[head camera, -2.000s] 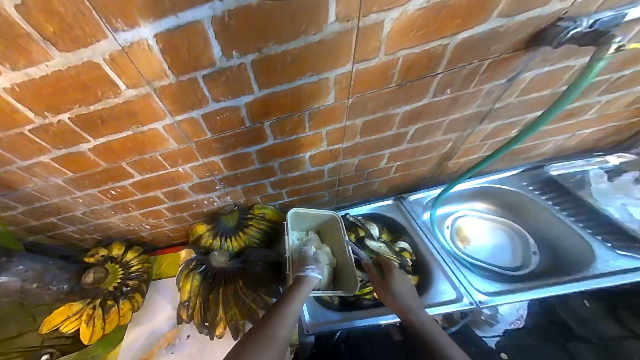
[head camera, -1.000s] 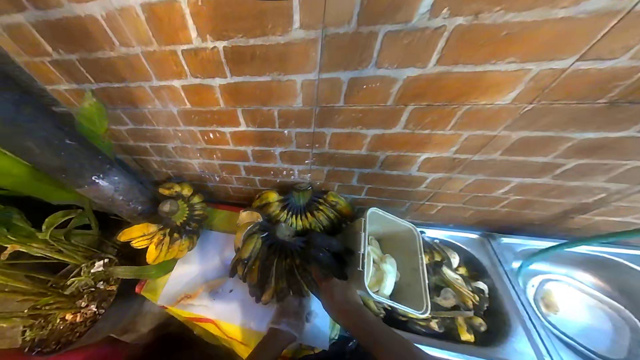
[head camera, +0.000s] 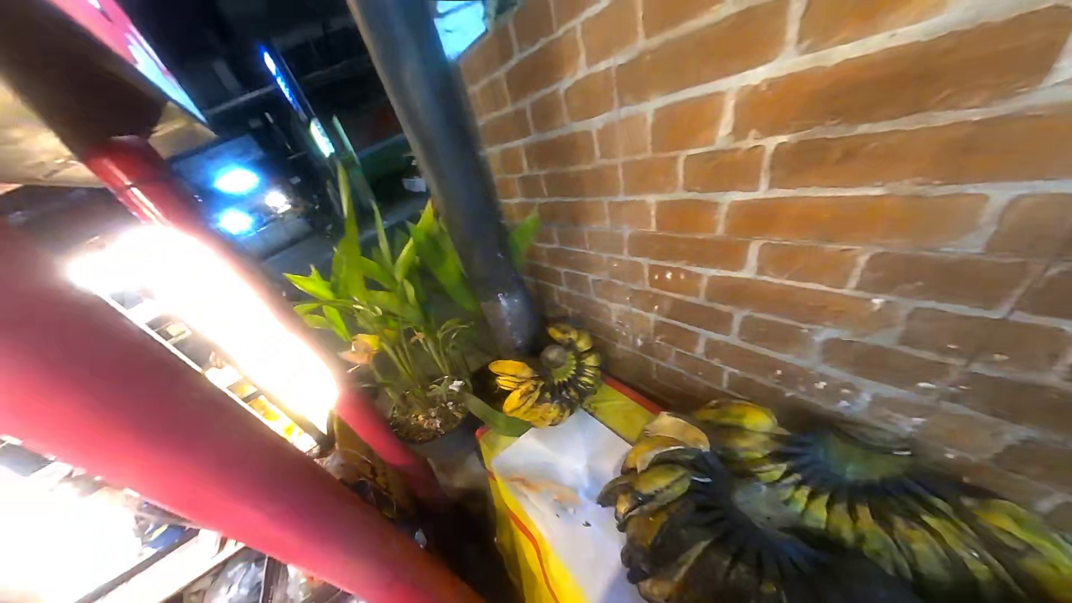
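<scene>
Neither of my hands shows in the head view. At the lower right lies a large bunch of dark, blackened bananas (head camera: 712, 519), with a green and yellow bunch (head camera: 904, 494) behind it against the wall. A smaller bunch of yellow and black bananas (head camera: 548, 377) rests at the far end of the surface, near the foot of the dark pole. White paper (head camera: 569, 494) with brownish stains lies between the bunches, over a yellow and red covering (head camera: 519, 536).
A brick wall (head camera: 754, 201) rises on the right. A dark pole (head camera: 456, 167) and a potted green plant (head camera: 427, 410) stand beyond the surface. Thick red poles (head camera: 209, 477) and a very bright lamp (head camera: 226, 310) fill the left. Vehicle lights glow farther off.
The view has swung far to the left. Both hands, the plastic container and the sinks have left the frame; a second ago my hands were by the dark banana bunch and the container.
</scene>
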